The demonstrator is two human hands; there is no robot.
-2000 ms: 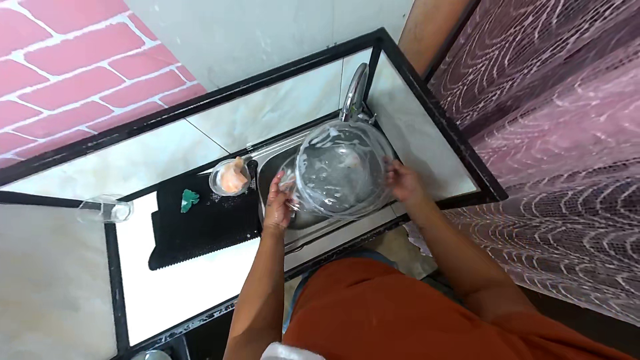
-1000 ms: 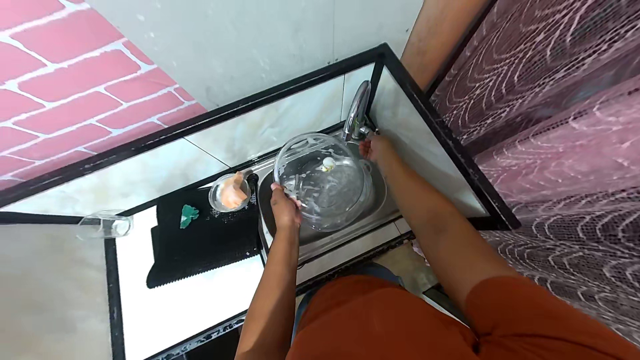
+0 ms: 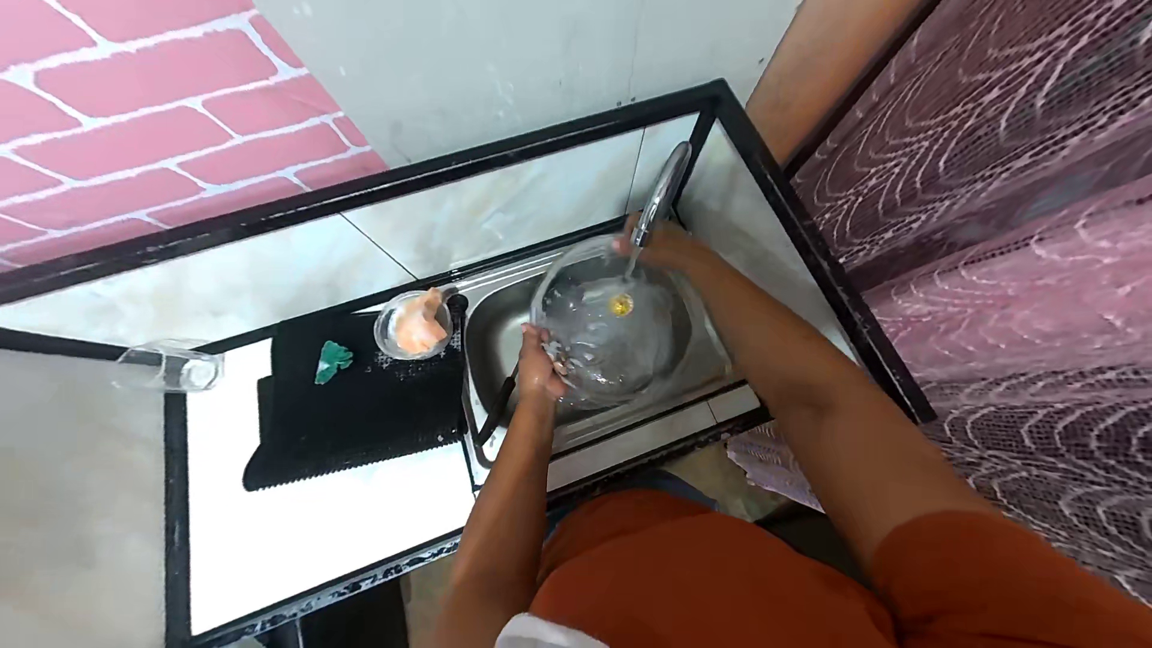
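Observation:
A clear round bowl (image 3: 598,351) is held over the stainless steel sink (image 3: 490,337), with a small yellow spot on it below the faucet. My left hand (image 3: 542,364) grips its near left rim. At the upper right of the bowl, my right hand (image 3: 652,243) is partly hidden behind the chrome faucet (image 3: 661,193); whether its fingers touch the rim or the faucet is unclear. Water seems to run from the spout into the bowl.
On the black mat (image 3: 360,414) left of the sink lie a green scrap (image 3: 333,361) and a small clear bowl (image 3: 385,328) holding a peach-coloured cloth or sponge. A clear glass (image 3: 171,367) lies at the far left. Low tiled walls with black edges (image 3: 504,153) enclose the counter.
Two seconds ago both hands held the bowl by its sides; one second ago my right hand was at the faucet's base. Water now appears to fall, and a yellow spot shows in the bowl.

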